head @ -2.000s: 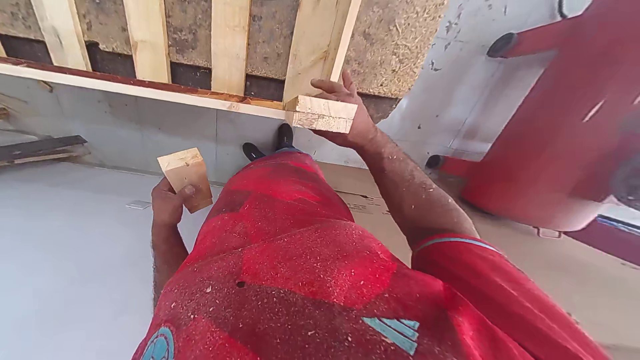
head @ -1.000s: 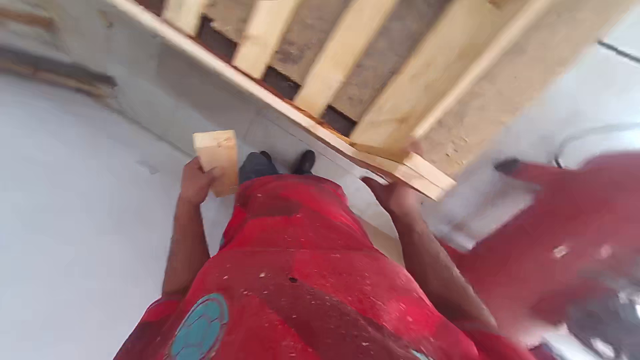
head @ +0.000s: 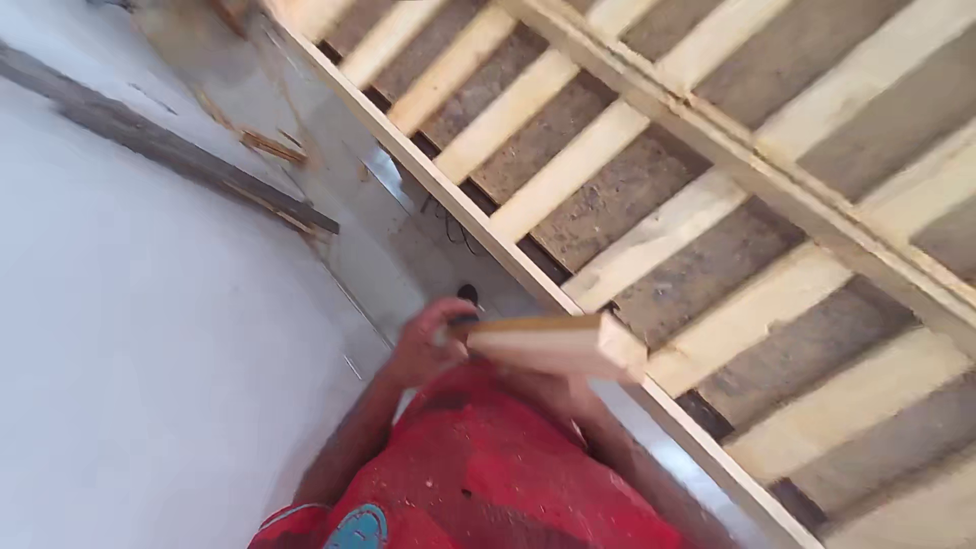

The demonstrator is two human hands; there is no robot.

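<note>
In front of my waist a short wooden block (head: pixel 549 347) lies crosswise, its pale end pointing right and overlapping the edge rail of a slatted wooden frame (head: pixel 526 267). At the block's left end is my left hand (head: pixel 435 339), blurred, with curled fingers; whether it grips the block cannot be told. My right hand is mostly hidden beneath or behind the block, and only the forearm and a blurred part near the wrist show. Pale slats (head: pixel 576 171) run from the edge rail to a thicker middle beam (head: pixel 732 160).
A long, dark, weathered board (head: pixel 175 156) lies on the pale surface at the left. Wood splinters (head: pixel 274 145) are scattered on the floor by the frame. Thin dark wires (head: pixel 454 225) hang under the edge rail. A dark shoe (head: pixel 467 293) shows below my hands.
My left hand has moved toward the frame, and my right hand has left the frame's corner. The view has swung far along the frame; the red tank is out of view.
</note>
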